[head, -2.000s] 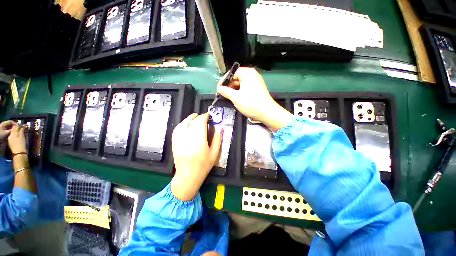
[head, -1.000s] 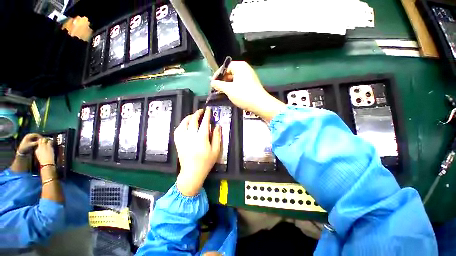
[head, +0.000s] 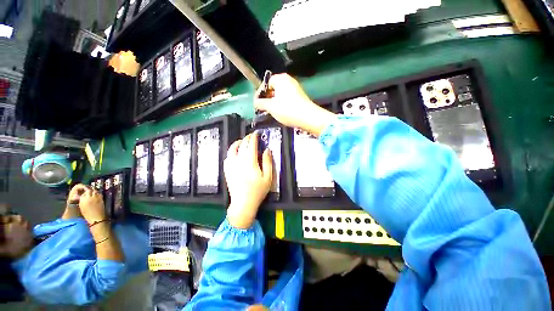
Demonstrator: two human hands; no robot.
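Note:
My right hand (head: pixel 282 104) holds dark tweezers (head: pixel 265 84), pointing down at the camera area of a phone unit (head: pixel 275 159) in the leftmost slot of the near black foam tray (head: pixel 495 140). My left hand (head: pixel 248 176) lies on that phone's left side, fingertips beside its camera area, covering part of it. I cannot tell whether the tweezers' tips hold anything. More phone units sit in the slots to the right, partly under my right sleeve. A white strip with two rows of dark round dots (head: pixel 346 226) lies at the near table edge.
A second foam tray of phones (head: pixel 208 161) adjoins on the left. A metal upright (head: pixel 220 42) slants behind it, near another tray (head: pixel 212 78). White stacked sheets (head: pixel 340 21) lie beyond. A person in blue (head: pixel 76 261) works at far left. A yellow tape mark (head: pixel 279 224) is nearby.
The view has shifted and tilted, showing more of the left side and the neighbouring person. Both my hands remain at the same phone, with the tweezers still at its camera area.

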